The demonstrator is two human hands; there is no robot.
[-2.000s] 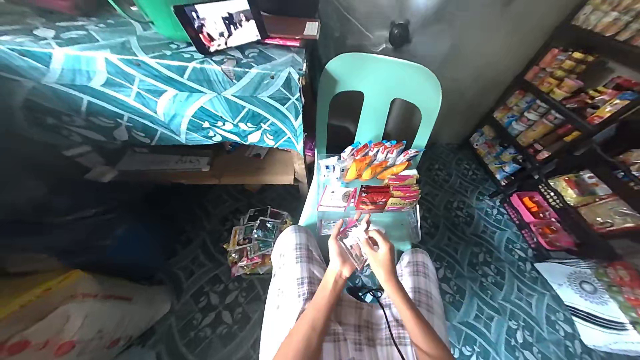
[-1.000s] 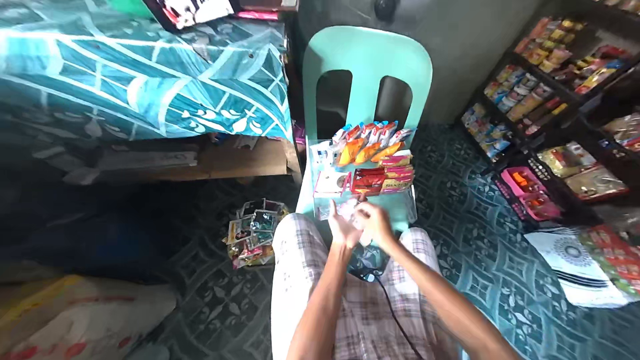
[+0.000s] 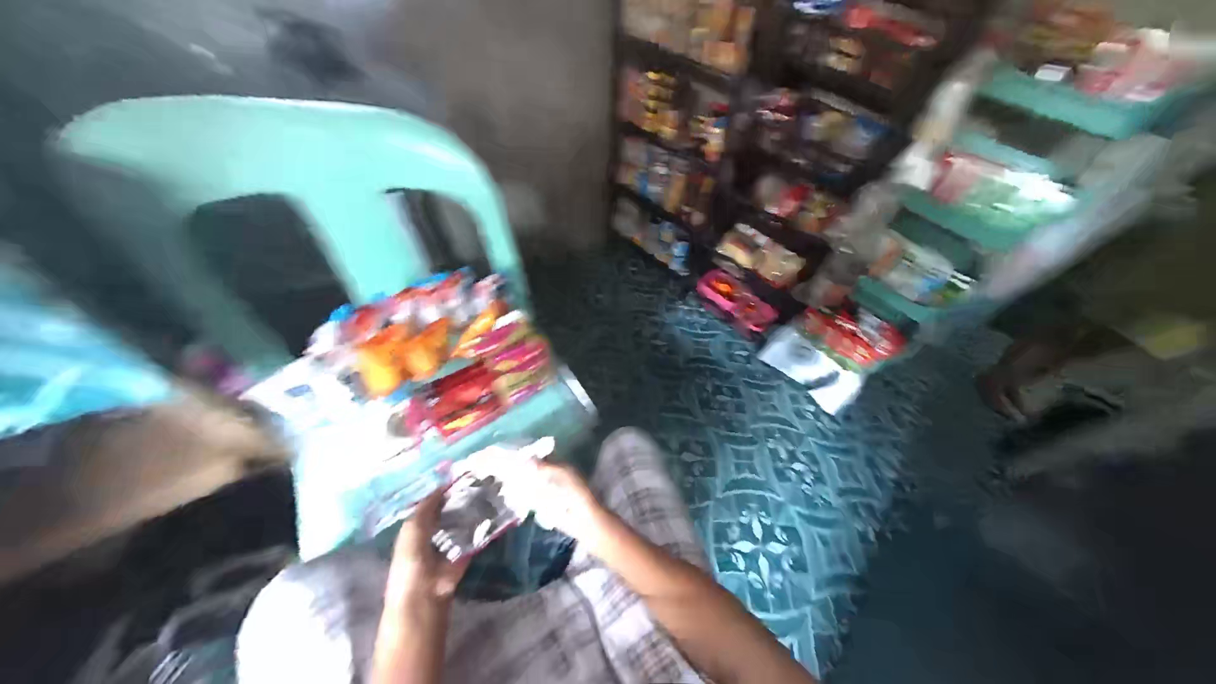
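The view is blurred. Above my lap, my left hand (image 3: pixel 432 551) grips a small packet (image 3: pixel 470 513) with a dark and silvery face. My right hand (image 3: pixel 560 489) is at the packet's upper right side, by something whitish; the glare hides what its fingers hold. Just beyond the hands stands a light green plastic chair (image 3: pixel 247 142). On its seat lie orange and white packets (image 3: pixel 404 351), red packets (image 3: pixel 465 399) and pink and yellow packets (image 3: pixel 518 356), grouped close together.
Dark shelves (image 3: pixel 731 85) full of packaged goods stand at the back right, with a pink basket (image 3: pixel 736 299) at their foot. A green shelf rack (image 3: pixel 1054 104) is farther right. A white and red bag (image 3: pixel 826 356) lies on the patterned floor. A cloth-covered table (image 3: pixel 66 351) is at the left.
The view has swung strongly to the right. Both hands remain together near the chair seat's front; the right hand has moved somewhat apart from the left, and the packet shows more between them.
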